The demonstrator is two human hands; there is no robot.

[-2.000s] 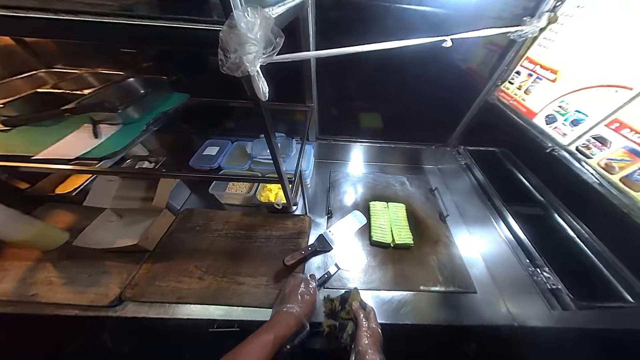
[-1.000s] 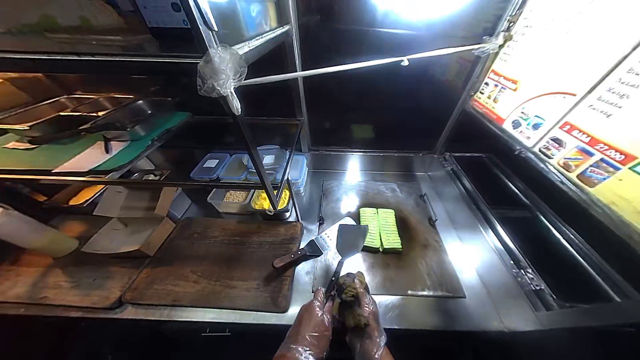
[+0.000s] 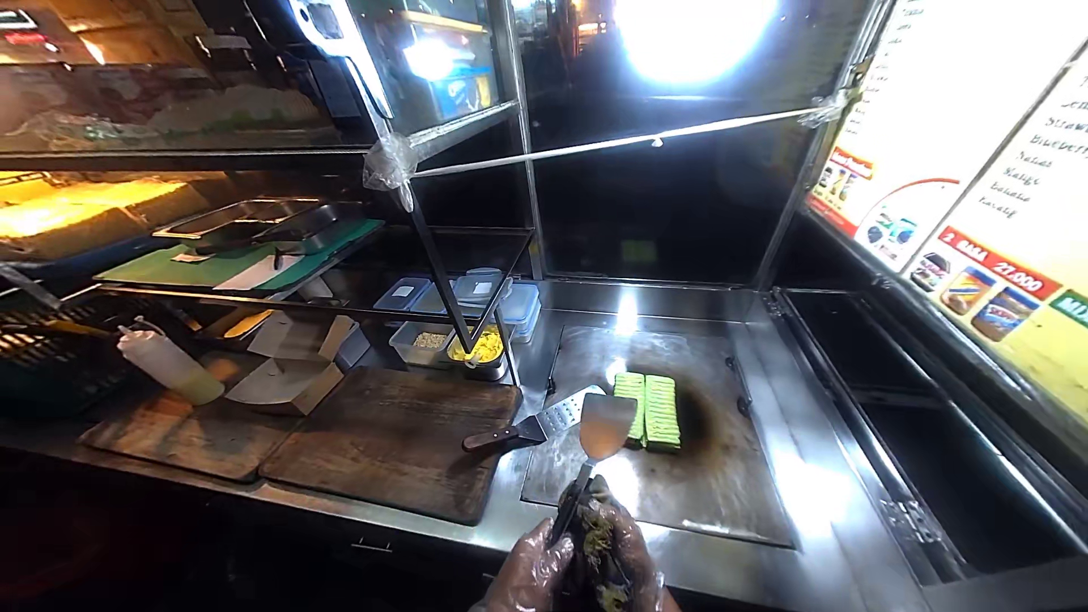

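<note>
Both hands wear clear plastic gloves at the bottom centre. My left hand (image 3: pixel 535 561) grips the dark handle of a metal spatula (image 3: pixel 607 425), whose blade points up and overlaps the left green piece in view. My right hand (image 3: pixel 631 552) is closed around a crumpled dark and yellowish cloth (image 3: pixel 598 540), pressed against the handle. Two green, ridged bread slabs (image 3: pixel 661 412) lie side by side on the flat metal griddle (image 3: pixel 722 476). A perforated spatula with a wooden handle (image 3: pixel 490 439) lies left of them, its blade on the griddle's edge and its handle over the cutting board.
Wooden cutting boards (image 3: pixel 382 459) lie to the left, with an open cardboard box (image 3: pixel 293 365) and a squeeze bottle (image 3: pixel 170 365). Behind stand a tub of yellow shreds (image 3: pixel 480 347) and lidded plastic containers (image 3: pixel 518 308). A metal frame post and a white cord (image 3: pixel 629 142) cross above.
Two seconds ago the spatula lay low beside my left hand; now it is raised upright in my left hand, against the cloth. The view has shifted somewhat.
</note>
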